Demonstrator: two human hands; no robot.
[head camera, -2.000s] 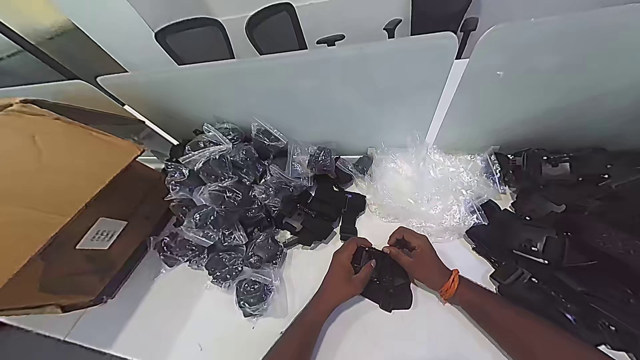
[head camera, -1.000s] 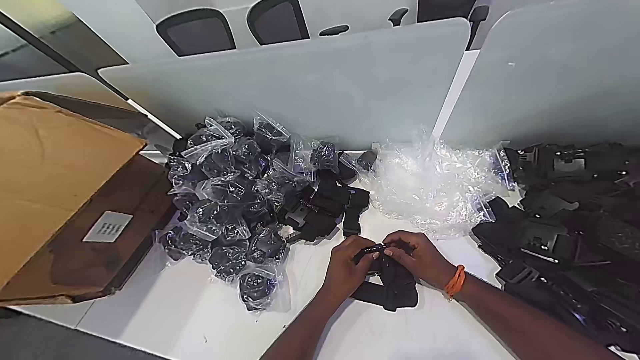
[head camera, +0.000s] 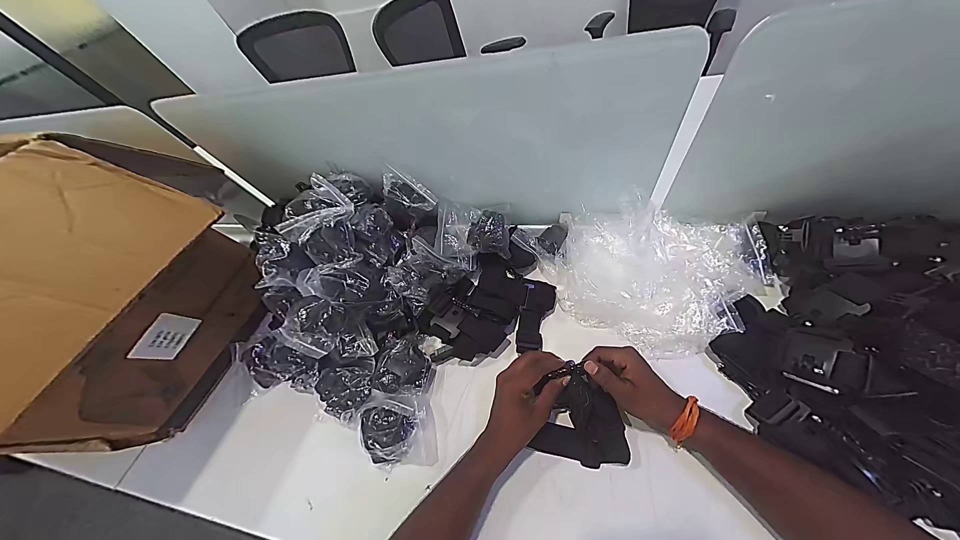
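Near the front of the white table, my left hand [head camera: 529, 394] and my right hand [head camera: 630, 382] pinch the upper end of a black strap harness [head camera: 596, 427], fingertips close together. Its wide straps rest on the tabletop below my fingers, with a band reaching left under my left hand. The exact part between my fingers is hidden. Just beyond my left hand lie more black straps with a plastic mount [head camera: 469, 319]. A heap of black items in clear zip bags [head camera: 337, 277] stands to the left of them.
An open cardboard box [head camera: 82, 277] with a white label is at the left. Crumpled clear plastic bags [head camera: 645, 285] lie beyond my right hand. Black strap harnesses with plastic mounts [head camera: 832, 360] are piled at the right. Frosted partition panels [head camera: 465, 135] line the table's back edge, chairs behind.
Two seconds ago the harness was bunched under my hands; its straps now spread lower on the table. My hands have come closer together at its upper end.
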